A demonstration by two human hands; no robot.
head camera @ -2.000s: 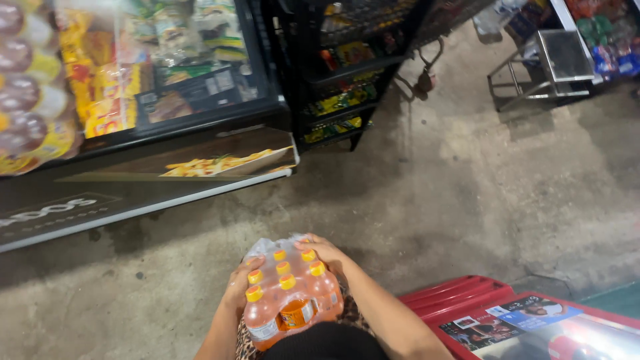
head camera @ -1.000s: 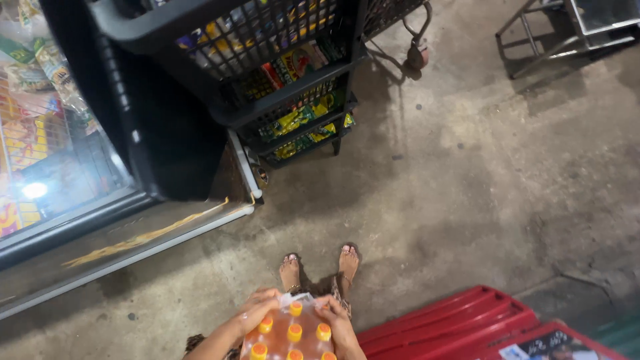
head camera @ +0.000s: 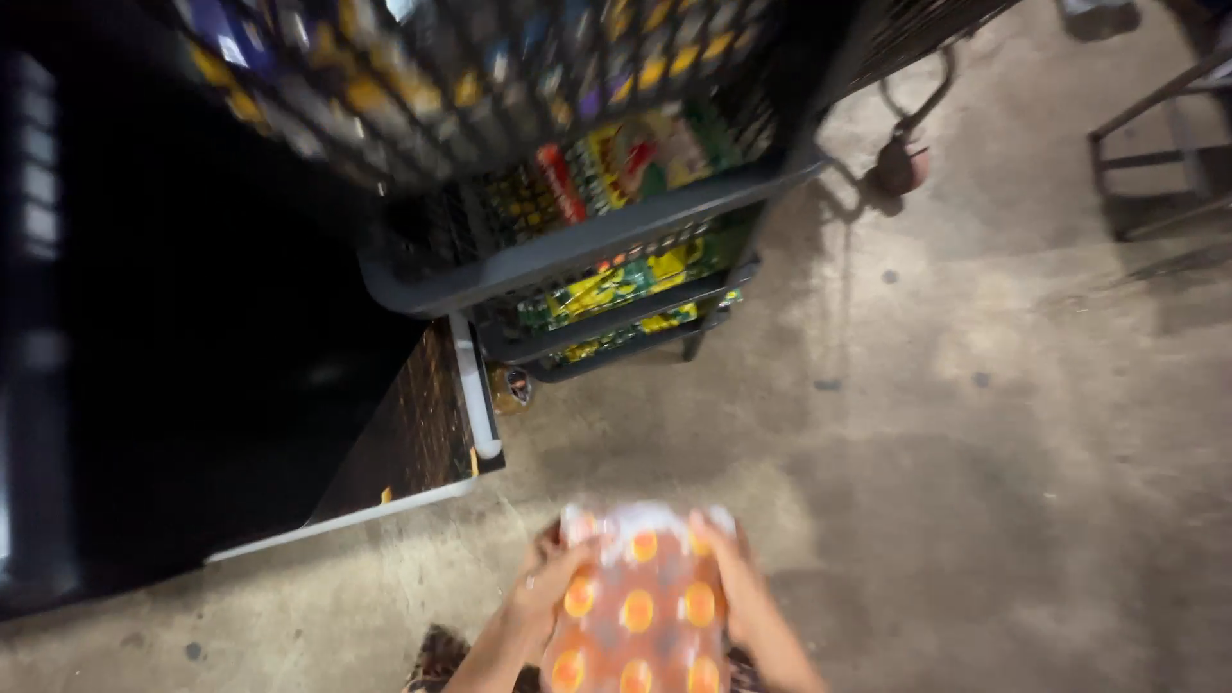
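Note:
A shrink-wrapped pack of orange drink bottles with orange caps is at the bottom centre, in front of my body. My left hand grips its left side and upper corner, wearing a ring. My right hand grips the right side and the upper right corner. Clear plastic film bunches between the hands at the pack's far end. The picture is blurred here, and the lower part of the pack is cut off by the frame.
A dark tiered basket rack with colourful packets stands ahead to the left, beside a dark freezer cabinet. A jar-like item sits by the rack's foot. A metal-framed stool is at upper right, on a concrete floor.
The view has moved closer to the basket rack, and the red cooler at lower right has left the frame. Both hands still hold the bottle pack, whose caps now face up toward me.

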